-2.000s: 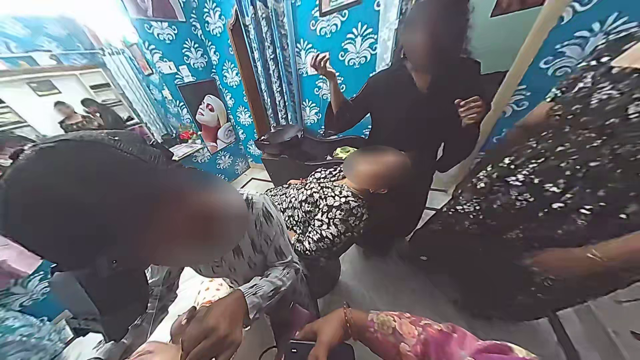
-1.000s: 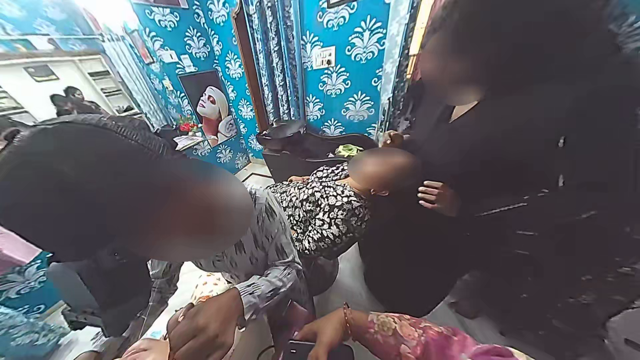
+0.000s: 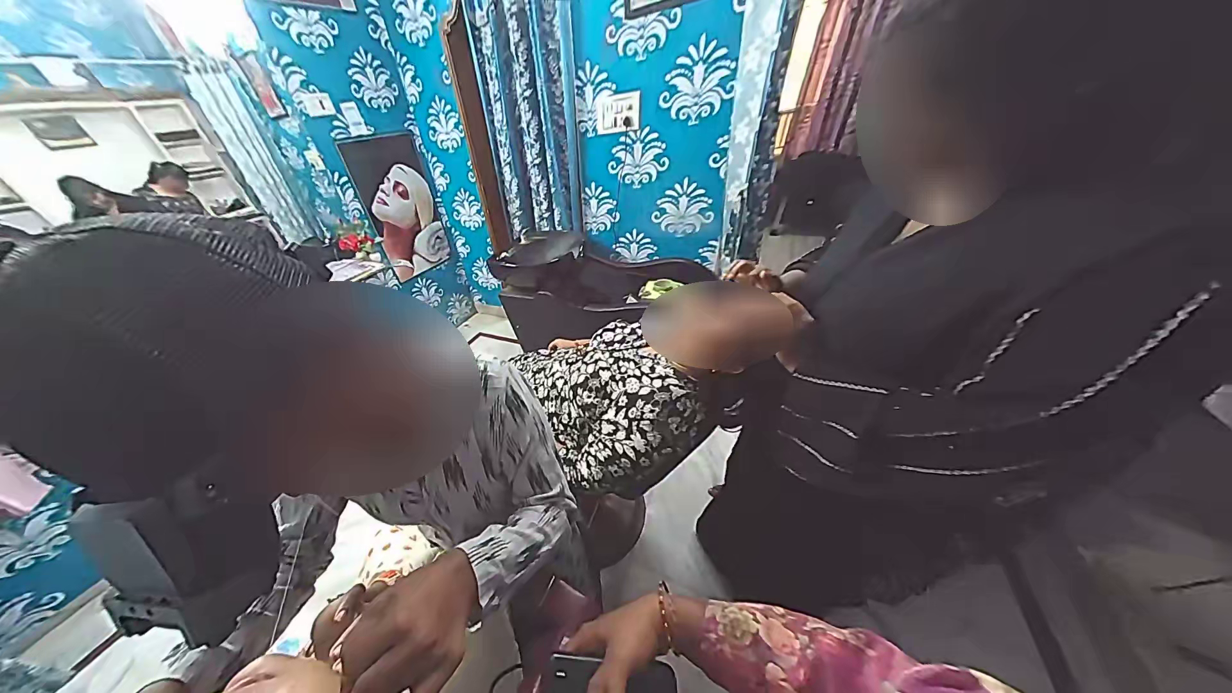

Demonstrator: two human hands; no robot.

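My right hand (image 3: 621,640), below a pink floral sleeve and a bangle, curls over a flat black device (image 3: 640,677) at the bottom edge. Only part of what looks like my left hand (image 3: 284,676) shows at the bottom left; its fingers are hidden. Right beside it, touching, are the hands of a person in a grey patterned shirt (image 3: 515,491), who leans in from the left. A thin thread (image 3: 287,587) runs down near that person's sleeve.
A person in a black and white floral top (image 3: 616,409) reclines at the centre, head by a black wash basin (image 3: 549,252). Close on the right stands a person in black (image 3: 924,414), hands at the reclining head. A poster (image 3: 399,207) leans on the blue patterned wall.
The person in black has come nearer on the right and lowered both hands to the reclining person's head. Another person's floral clothing, seen at far right two seconds ago, is out of sight.
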